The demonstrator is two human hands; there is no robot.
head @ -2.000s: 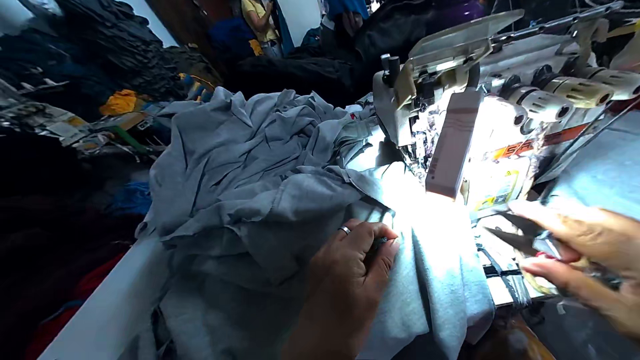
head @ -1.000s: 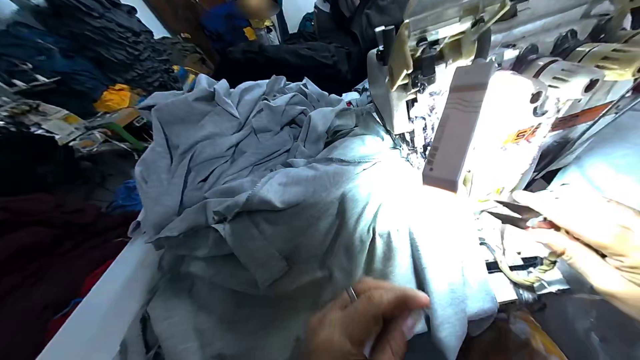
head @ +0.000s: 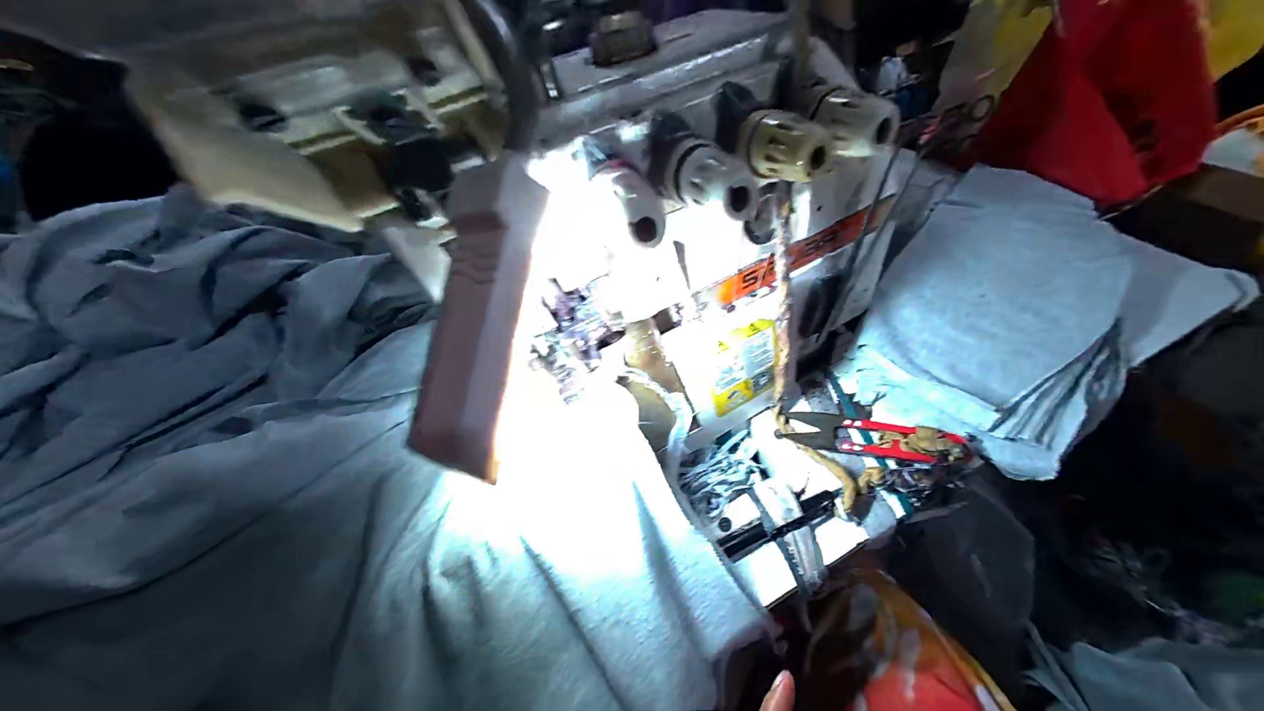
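One fingertip (head: pixel 779 691) shows at the bottom edge, right of the grey fabric; which of my hands it belongs to is unclear, and the rest of both hands is out of view. The grey knit fabric (head: pixel 247 553) lies in folds across the left and up to the sewing area of an industrial sewing machine (head: pixel 691 286), where bright light washes out the detail. Thread snips (head: pixel 889 439) with red handles and dark blades lie on the machine's right side, beside a tan cord (head: pixel 839 479). No hand touches them.
A pinkish-grey block-shaped attachment (head: pixel 474 326) hangs before the machine head. Tension dials (head: pixel 790 146) line its top. Stacked pale fabric pieces (head: pixel 997 286) lie to the right, below a red bag or cloth (head: pixel 1096 99). Loose thread ends (head: pixel 721 474) gather by the machine base.
The view has swung right and closer to the machine. Two seconds ago my right hand held the snips; now they lie by the machine. My left hand has left the fabric's middle.
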